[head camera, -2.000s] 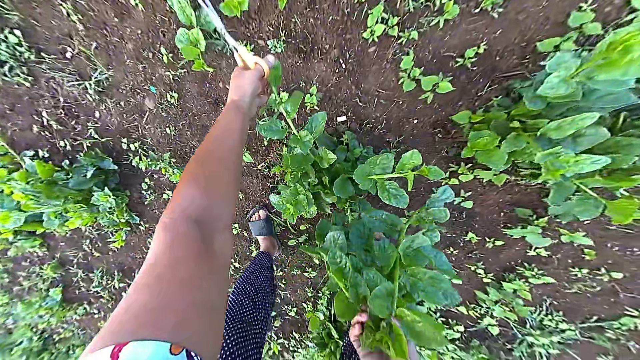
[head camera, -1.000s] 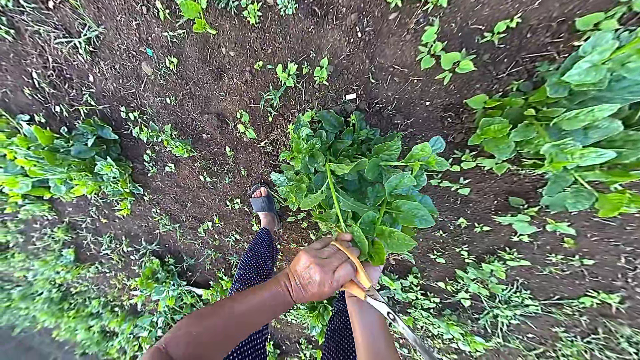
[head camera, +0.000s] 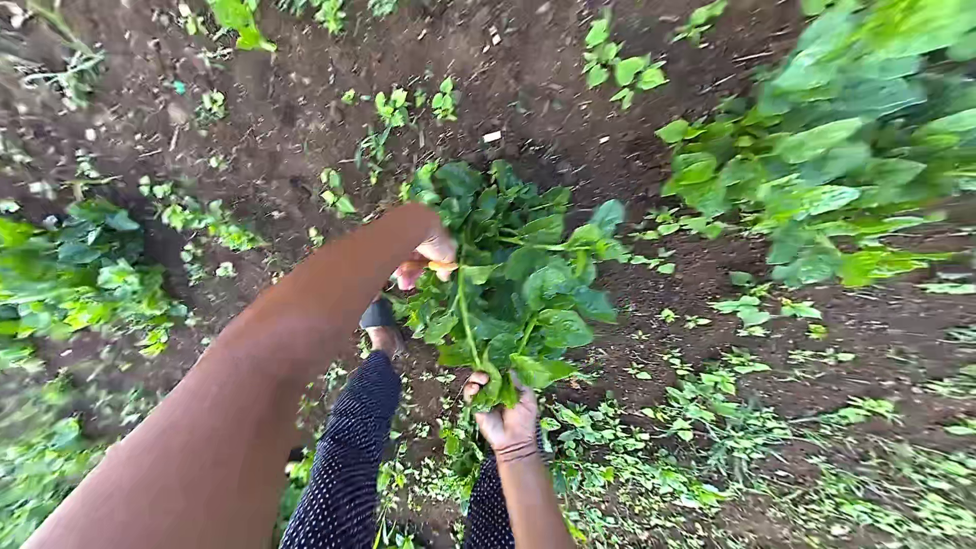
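My left hand (head camera: 427, 261) is closed around the orange handle (head camera: 442, 266) of scissors, at the left side of a broad-leaved green plant (head camera: 526, 267). Its arm reaches in from the lower left, and the blades are hidden among wrist and leaves. Below the plant, my right hand (head camera: 505, 412) grips a bunch of leafy stems (head camera: 496, 381), with fingers and thumb around their lower part. One long pale stem (head camera: 465, 313) runs up from this hand toward the left hand.
Dark soil (head camera: 305, 99) with small seedlings (head camera: 625, 70) surrounds the plant. A larger leafy clump (head camera: 831, 160) grows at the right, another (head camera: 84, 267) at the left. A foot in a dark sandal (head camera: 377, 314) stands just left of the plant. Low weeds (head camera: 686, 457) cover the lower right.
The left hand, with the scissors, came down from the upper left to the right hand, then moved up to the plant's left side. The right hand stays below the plant, holding leaves.
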